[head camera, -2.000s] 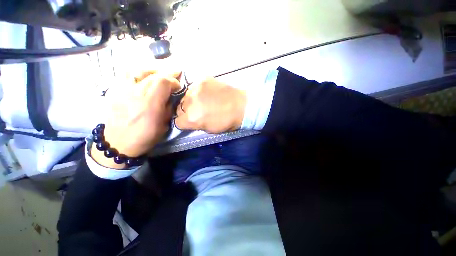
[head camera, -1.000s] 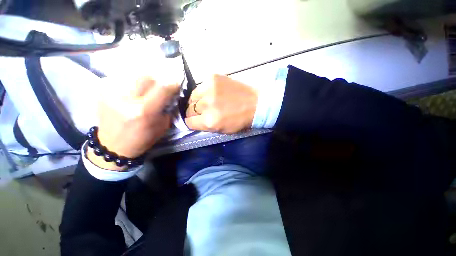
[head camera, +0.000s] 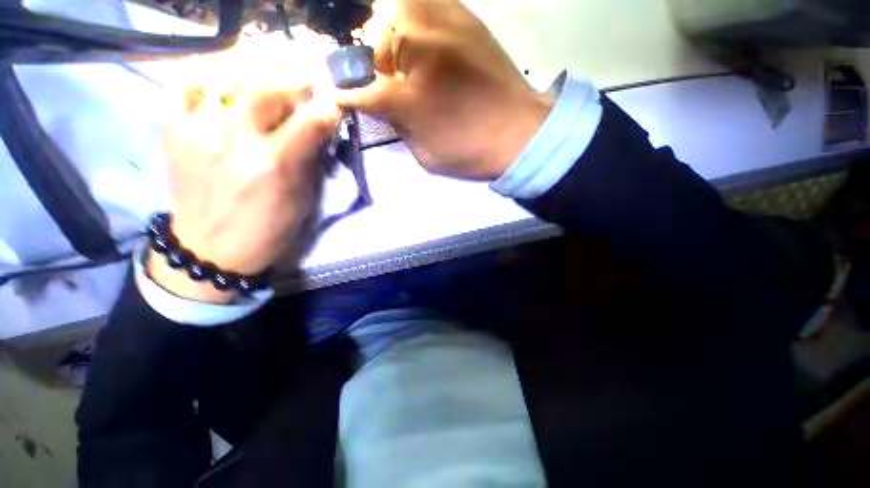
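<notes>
My left hand (head camera: 243,176), with a dark bead bracelet at the wrist, pinches the black binding strip (head camera: 355,167) just below the needle area. The strip's loose end hangs down onto the table. My right hand (head camera: 463,86) is up beside the grey needle-area knob (head camera: 351,67), fingertips near it; what its fingertips touch is hidden by the knob and glare. The pale cloth with black bands (head camera: 52,172) lies left of my left hand. The dark machine head (head camera: 334,13) is at the top edge.
The pale machine table (head camera: 429,210) has a ruled-looking front edge. A dark machine arm or bar (head camera: 114,40) crosses the top left. A small metal tool (head camera: 775,95) lies at the upper right, near a dark slotted panel (head camera: 845,105).
My right hand has moved up from beside my left hand to the needle-area knob. My left hand has shifted slightly up. The strip's end now shows between the hands, and the cloth at left has shifted.
</notes>
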